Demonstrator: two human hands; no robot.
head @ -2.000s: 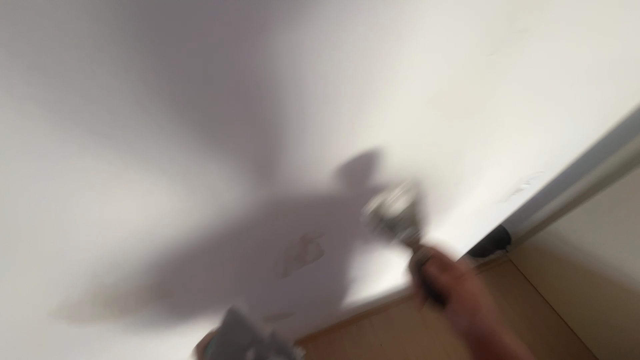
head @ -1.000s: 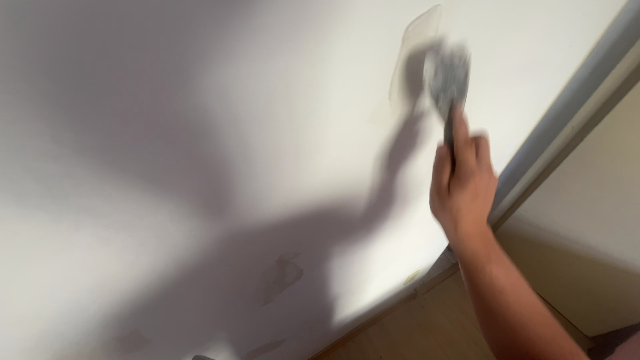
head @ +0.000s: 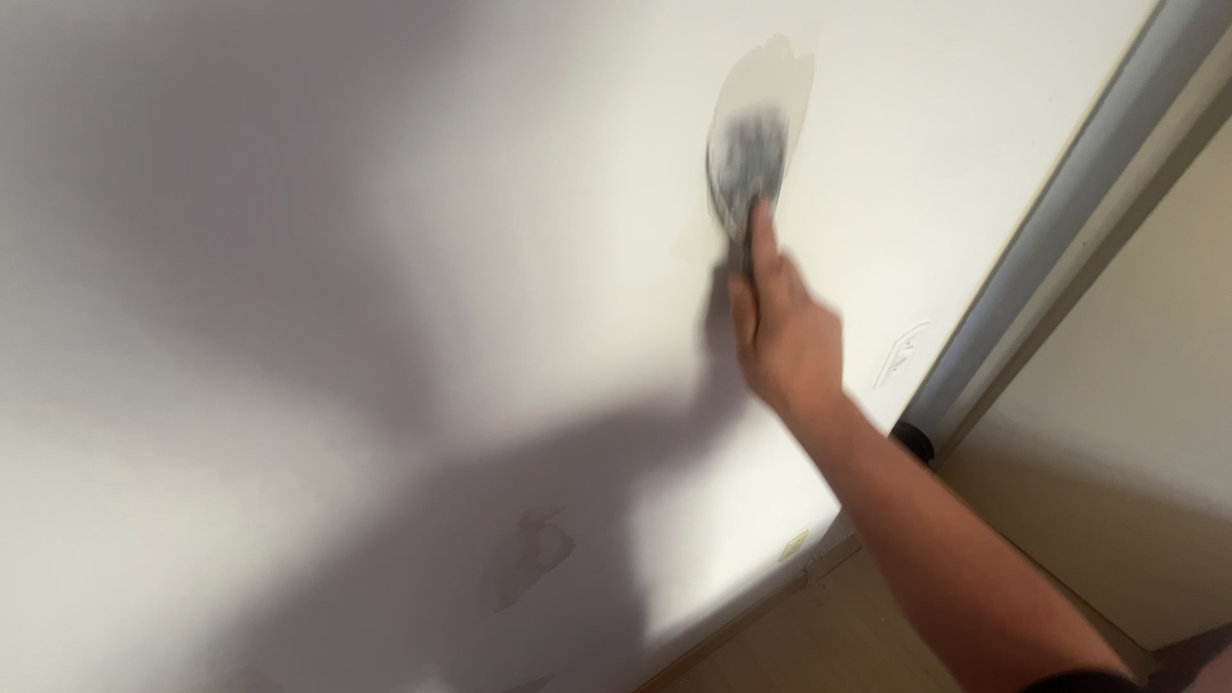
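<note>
My right hand (head: pixel 794 332) grips the dark handle of a putty knife (head: pixel 751 168), its index finger stretched along the neck. The metal blade is smeared and blurred, and lies over a damp-looking patch of filler (head: pixel 775 72) on the white wall (head: pixel 539 260). Lower on the wall, inside the shadow of my body, is another greyish patch (head: pixel 534 553). My left hand is out of the frame.
A wall socket or switch plate (head: pixel 902 354) sits right of my wrist. A grey door frame (head: pixel 1035 212) runs diagonally at the right, with a black round object (head: pixel 911 441) at its foot. A small yellowish plate (head: pixel 794 547) is low on the wall above the wood-coloured floor (head: pixel 770 645).
My right hand has moved up the wall with the putty knife since two seconds ago. The grey tool at the bottom edge has left the view. The upper filler patch now shows more fully.
</note>
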